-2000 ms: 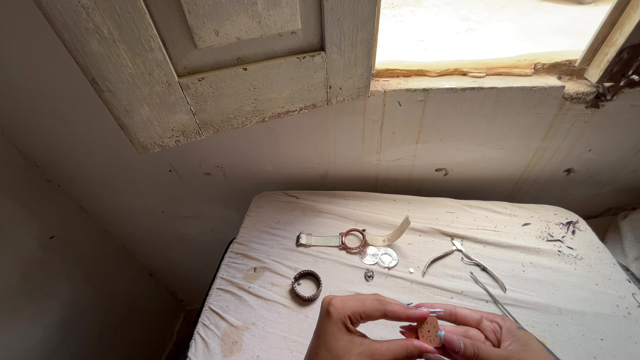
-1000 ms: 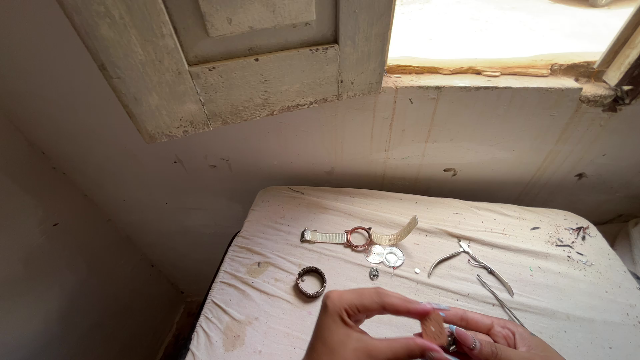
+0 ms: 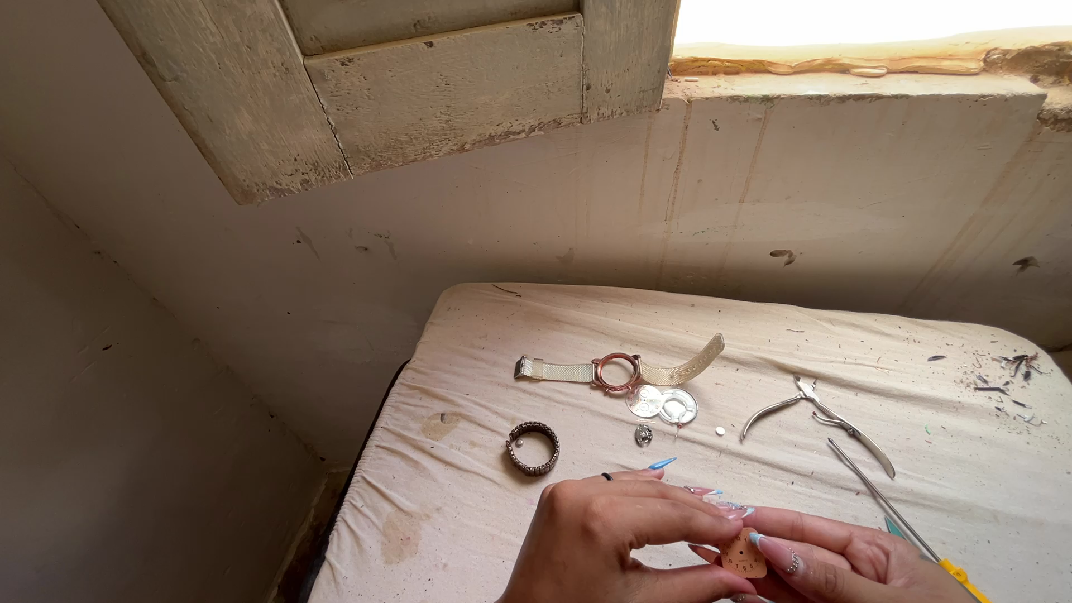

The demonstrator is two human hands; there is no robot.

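A small copper-coloured watch dial (image 3: 742,557) with numerals is pinched between the fingertips of my left hand (image 3: 624,536) and my right hand (image 3: 837,553), near the bottom edge. Beyond my hands lies a rose-coloured watch case (image 3: 616,372), an open ring with a pale mesh strap (image 3: 682,365) at its sides. Two silvery discs (image 3: 645,401) (image 3: 677,406) rest just below the case. Nearer my left hand is a small metal watch movement or similar part (image 3: 643,435). A tiny white round piece (image 3: 720,431) sits right of it.
A dark metal link bracelet (image 3: 533,448) lies at the left. Cuticle nippers (image 3: 810,392) and a thin metal tool with a yellow handle (image 3: 955,572) lie at the right. Dark debris (image 3: 1017,366) is scattered at the far right of the cloth-covered surface (image 3: 469,335), beneath a wooden shutter (image 3: 452,92).
The dial has turned in my fingers, so its numbered face shows more plainly now. Both hands stay close together around it. The things lying on the cloth have not moved.
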